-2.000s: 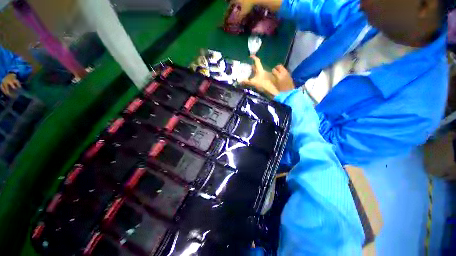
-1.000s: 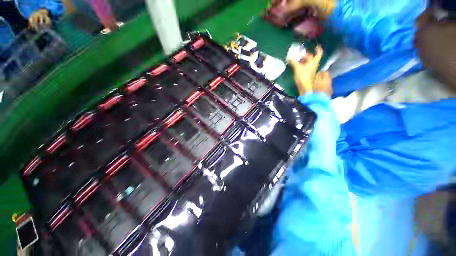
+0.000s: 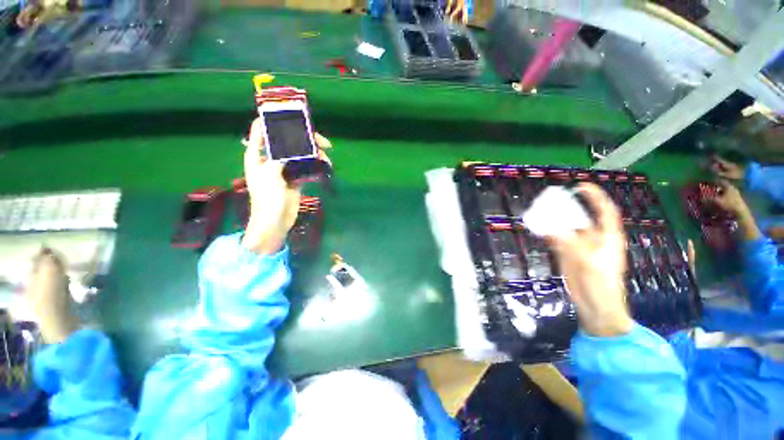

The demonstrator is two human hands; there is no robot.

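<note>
My left hand (image 3: 273, 193) holds up a phone housing with a white-framed dark screen (image 3: 288, 135); its red end and a yellow tail point away from me. My right hand (image 3: 597, 266) is raised over the tray, its fingers around a crumpled white piece (image 3: 554, 212), blurred. The black tray (image 3: 550, 337) holds rows of red-and-black housings. More red-edged housings lie on the green bench, one (image 3: 199, 216) left of my left wrist, others partly hidden behind it. A small display module (image 3: 345, 275) with a gold tail lies on the bench between my arms.
White sheet (image 3: 456, 258) lies along the tray's left edge. A white grid sheet (image 3: 60, 210) and another person's hand (image 3: 50, 292) are at left. Another person's hands (image 3: 732, 202) hold a red housing at right. A grey post (image 3: 688, 103) slants beyond the tray. An open box (image 3: 451, 378) is below.
The view has swung left and back. My left hand and the held housing have come into view. My right hand has moved from beyond the tray's far right end to above it, holding the white piece.
</note>
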